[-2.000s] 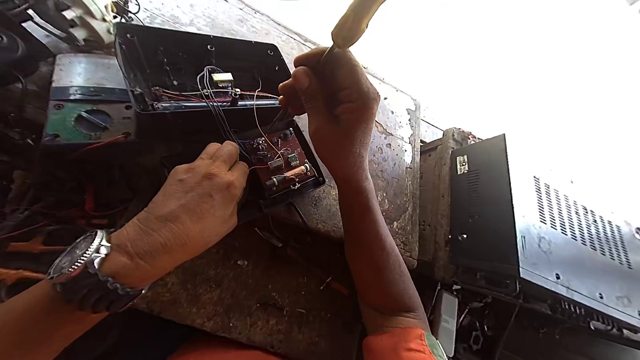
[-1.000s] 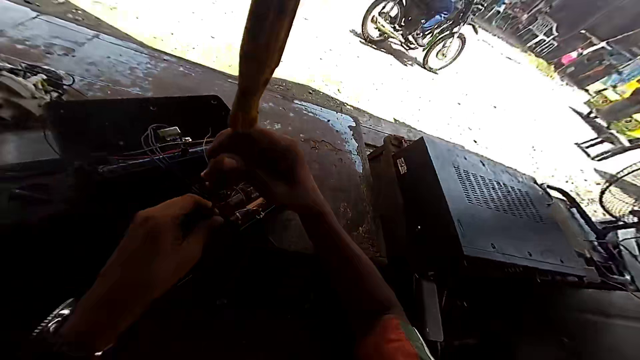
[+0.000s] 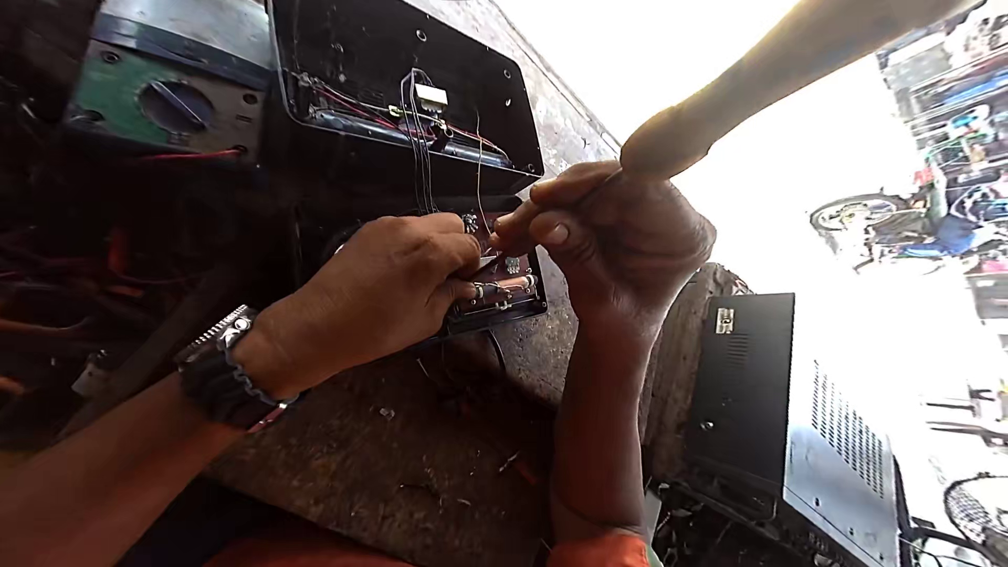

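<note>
My right hand (image 3: 630, 236) grips the thin dark shaft of a hand tool with a long pale handle (image 3: 740, 90). The handle rises to the upper right, and the shaft slants down past my fingertips toward a brown circuit board (image 3: 504, 295) in a black plastic casing. My left hand (image 3: 386, 276) rests over the board's left side with its fingers bent together near the shaft's lower end. Whether it pinches anything is hidden. Black wires (image 3: 421, 169) run from the board to an open black housing (image 3: 472, 79) holding a small yellow-and-white part (image 3: 431, 98).
A green-and-grey multimeter (image 3: 177, 106) lies left of the housing. Small scraps dot the worn work surface (image 3: 378, 457). A black and grey metal case with vents (image 3: 787, 394) stands at the right. A motorcycle (image 3: 874, 216) and a fan (image 3: 980, 504) are farther off.
The view swung up toward the street and has come back down, closer over the work. Both hands have stayed at the circuit board, and the tool's handle now leans more to the right.
</note>
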